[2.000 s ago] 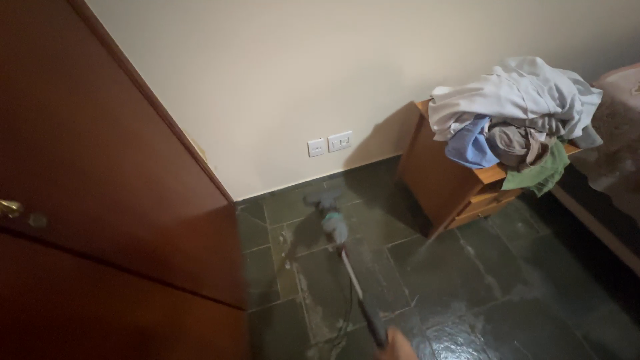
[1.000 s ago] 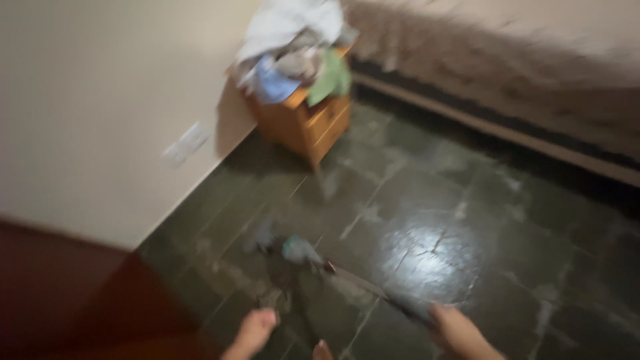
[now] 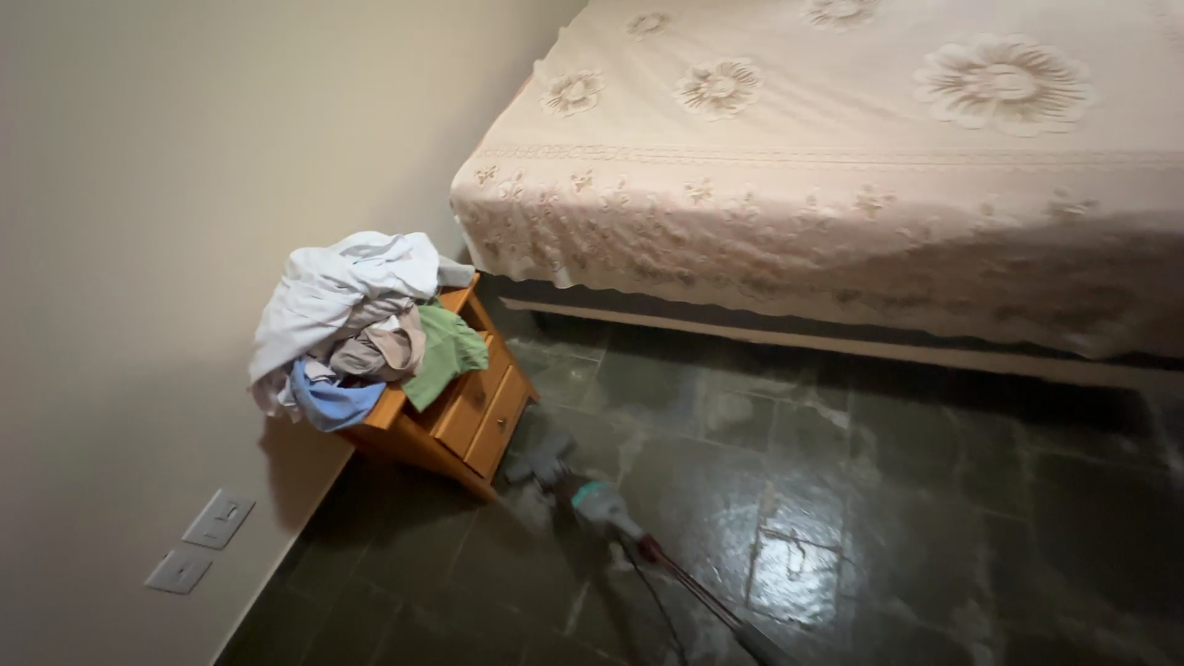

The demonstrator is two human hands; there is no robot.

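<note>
A stick vacuum cleaner (image 3: 606,509) with a grey body and a teal band reaches up from the bottom edge, and its floor head (image 3: 541,461) rests on the dark stone tiles close to the front of a wooden nightstand (image 3: 481,421). Its dark handle leaves the frame at the bottom, and a thin cord (image 3: 655,597) hangs beside the tube. Neither of my hands is in view. On the nightstand lies a heap of clothes: white cloth (image 3: 324,287), a green piece (image 3: 444,351), a blue piece (image 3: 333,402) and a beige one (image 3: 388,347).
A bed with a pink floral bedspread (image 3: 740,185) stands behind and to the right, with a dark gap under its frame. On the left is a pale wall with two outlet plates (image 3: 219,519). Light reflects on the tile floor (image 3: 795,564).
The view has swung right towards the bed. The vacuum's floor head is now beside the nightstand's front, where before it lay farther from it. Both hands, seen a second ago, have left the view.
</note>
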